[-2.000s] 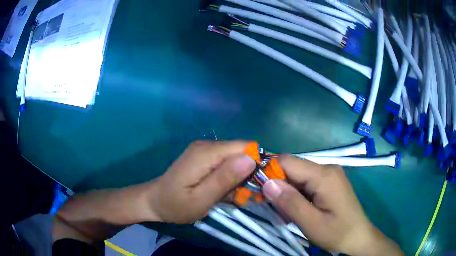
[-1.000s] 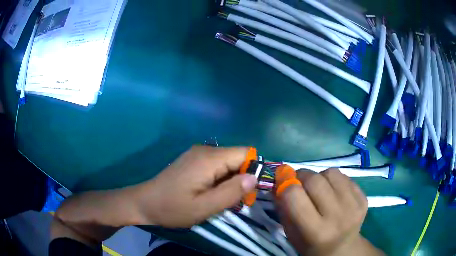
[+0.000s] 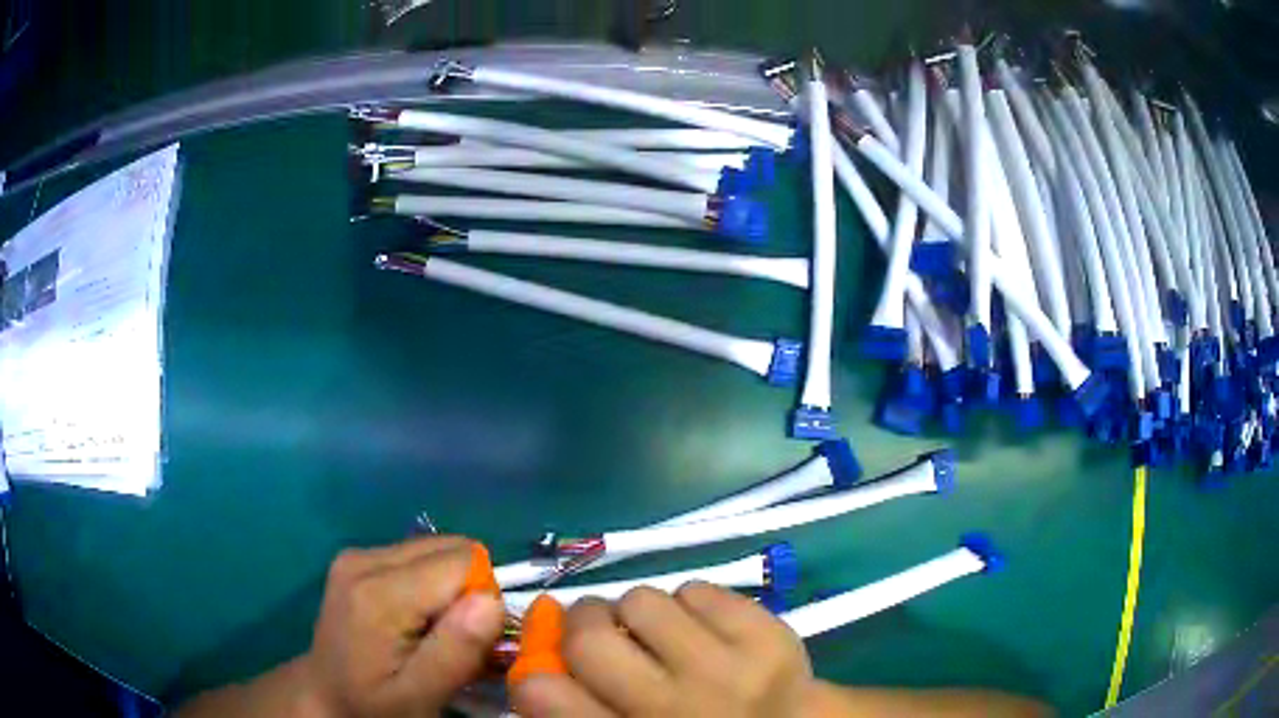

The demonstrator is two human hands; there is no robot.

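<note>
My left hand [image 3: 407, 624], with an orange finger cot, pinches the wire end of a cable at the lower centre. Colored lead wires [image 3: 509, 638] show between the two hands. My right hand [image 3: 659, 652], also with an orange cot, is closed around the cable just right of them. The fingers hide the tip, so I cannot see a housing there. A white cable [image 3: 881, 592] with a blue connector extends right from behind my right hand; I cannot tell if it is the held one. Beyond the hands lies a cable [image 3: 772, 515] with colored wires and a small black housing [image 3: 549, 547].
Several white cables [image 3: 603, 302] lie in rows at the back centre, open wire ends left. A large cable pile [image 3: 1038, 211] with blue connectors fills the back right. Instruction sheets [image 3: 87, 351] lie at left. A clear raised edge [image 3: 281, 105] runs along the back; yellow tape [image 3: 1129, 589] is at right.
The view has swung up and right, showing more of the back edge and pile. Both hands sit lower left in view, still together; the black housing seen in the left fingers earlier is now hidden.
</note>
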